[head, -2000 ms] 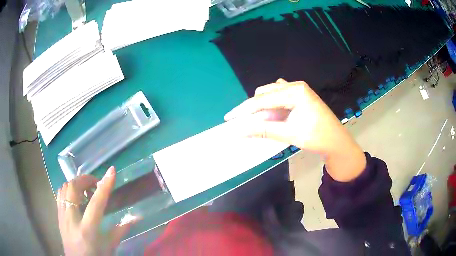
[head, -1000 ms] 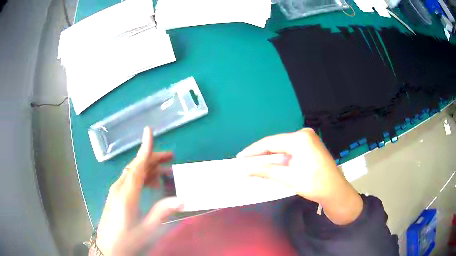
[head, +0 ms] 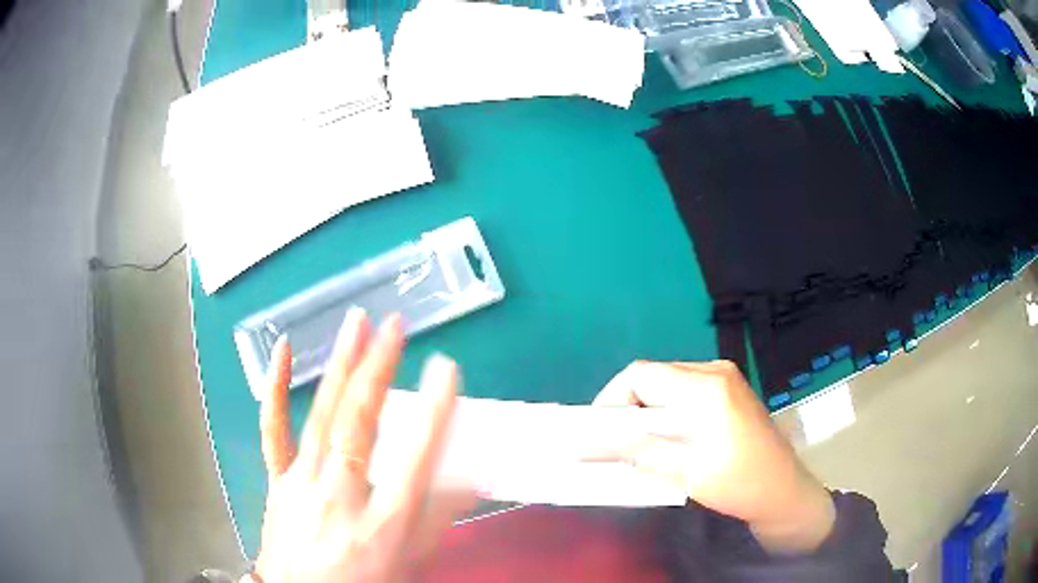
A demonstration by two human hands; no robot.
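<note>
A long white insert card (head: 529,450) lies level close to my body at the table's near edge. My right hand (head: 711,450) holds its right end, fingers bent over it. My left hand (head: 353,456) is over the card's left end with its fingers spread and slightly blurred; whether it touches the card is unclear. What lies under the card is hidden. A clear blister pack (head: 376,302) lies just beyond my left hand, its hang hole at the right end. Many black strips (head: 785,205) with blue tabs (head: 822,362) lie fanned at the right.
Stacks of white cards (head: 273,148) lie at the left, with another stack (head: 518,57) at the far side. Spare clear packs (head: 734,51) and a yellow rubber band (head: 815,57) are beyond the strips. A thin pale stick (head: 931,82) lies far right. A blue basket (head: 977,541) stands on the floor.
The clear pack's insert end, seen earlier beside the card, is now hidden. My left hand has moved over the card's left end with fingers spread. The camera view has shifted, moving the table contents rightward.
</note>
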